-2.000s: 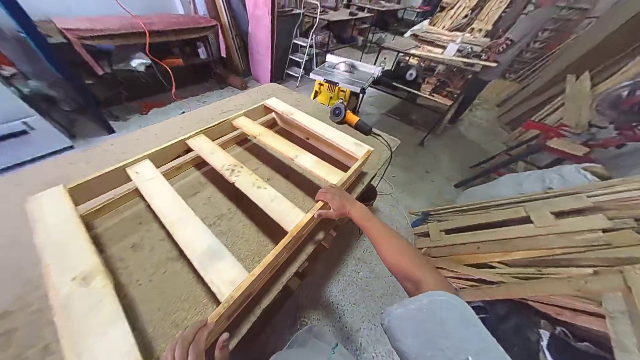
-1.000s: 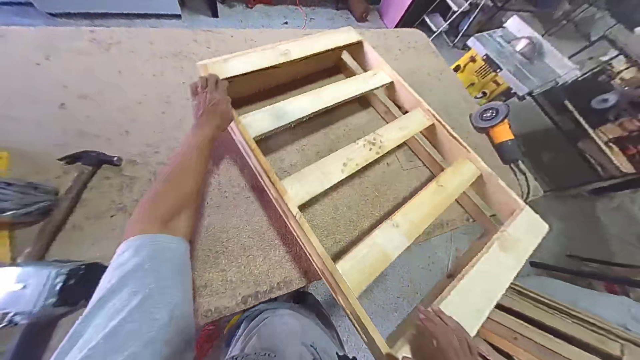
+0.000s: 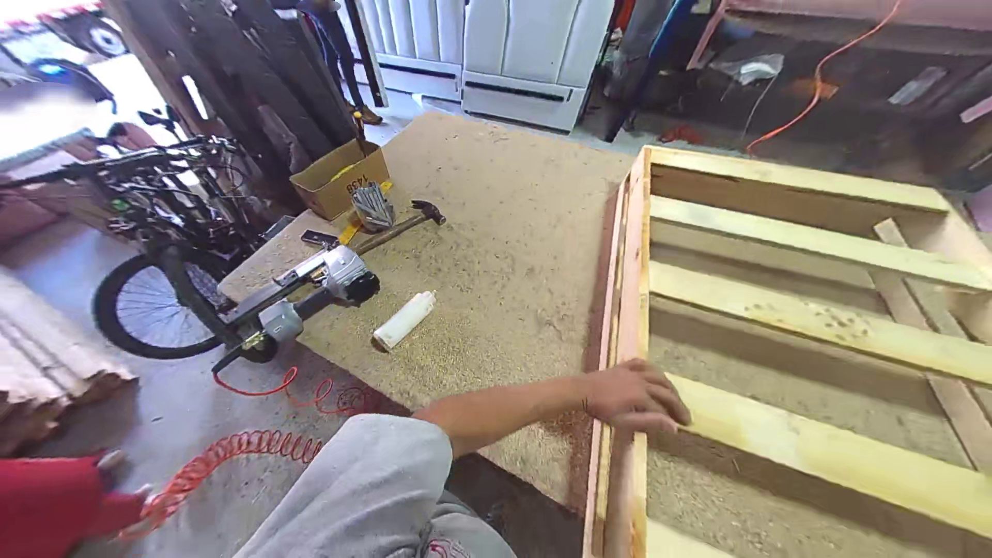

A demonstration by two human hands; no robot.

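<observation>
A slatted wooden frame [image 3: 821, 318] lies on the particle-board tabletop [image 3: 511, 225], filling the right side of the view. My left hand [image 3: 635, 395] rests over its near-left side rail, fingers curled over the inner edge at the end of a pale slat. My right hand is outside the view. Left of the frame, a white plastic bottle [image 3: 404, 320] lies on its side. A pneumatic nail gun [image 3: 310, 291] sits at the table's left edge, near a claw hammer [image 3: 403, 226] and a bundle of nail strips [image 3: 373, 207].
An open cardboard box [image 3: 341, 182] stands on the far-left corner. A red coiled air hose [image 3: 240, 446] hangs beside the table, near something red at lower left. A bicycle [image 3: 167, 302] stands beyond the left edge. A person's legs [image 3: 333, 54] show behind the table, near white panels [image 3: 527, 54].
The view has swung far to the left. My left hand has moved from the frame's corner to farther along its side rail. My right hand, on the frame one second ago, has left the view.
</observation>
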